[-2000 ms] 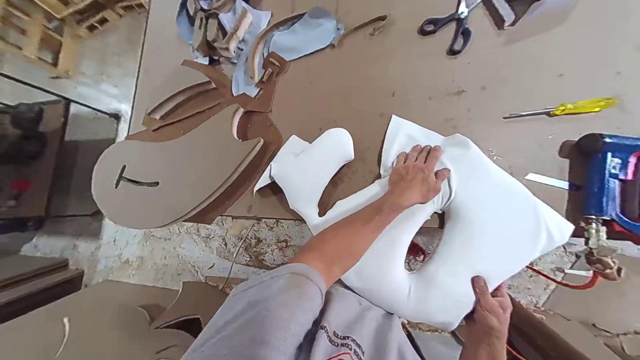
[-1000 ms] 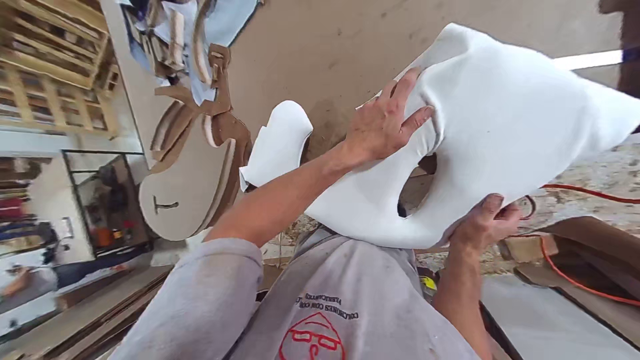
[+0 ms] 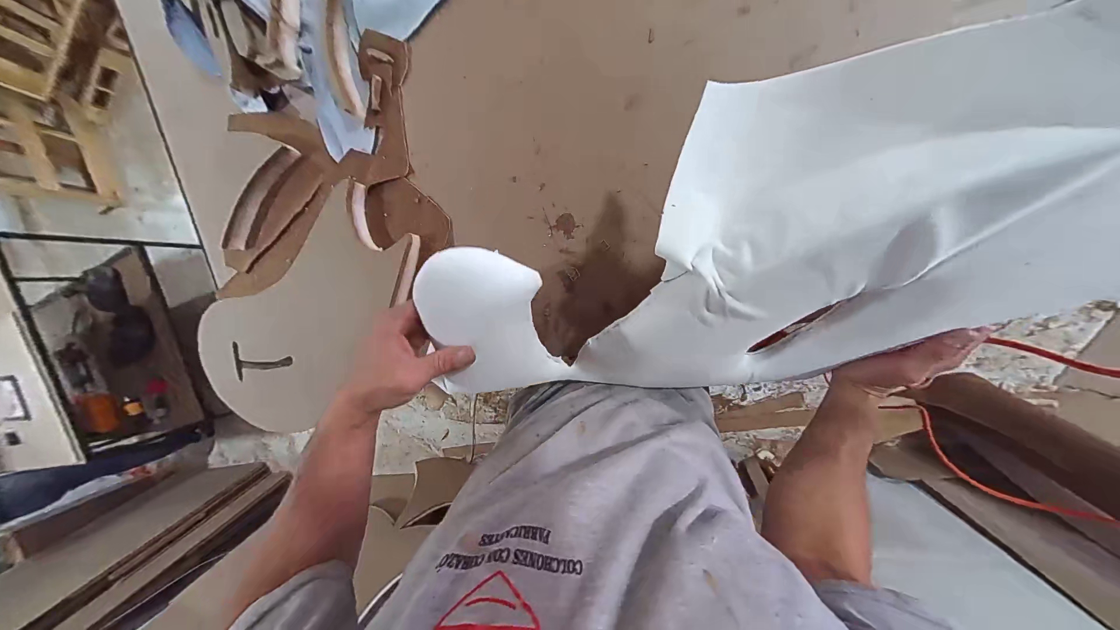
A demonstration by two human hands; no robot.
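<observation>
A large white fabric-covered piece (image 3: 814,210) with a wide body, a slit-like opening and a narrow neck spans the edge of the brown table. My left hand (image 3: 398,359) grips its rounded left end, thumb on top and fingers at the rim. Under the lower right edge of the wide part lies my right hand (image 3: 910,363), its fingers largely hidden beneath the piece. The white covering is wrinkled near the neck and has a raised, folded edge at the top.
Left of my left hand lies a flat brown board shape (image 3: 271,350) bearing a dark mark. Beyond it are curved board offcuts (image 3: 385,114) and fabric scraps. A red hose (image 3: 954,472) runs at right. Stacked boards (image 3: 131,542) stand lower left, wooden pallets (image 3: 52,114) upper left.
My left hand has moved left from the middle of the white piece to its rounded end. My right hand has shifted right along the lower edge. The view has come closer.
</observation>
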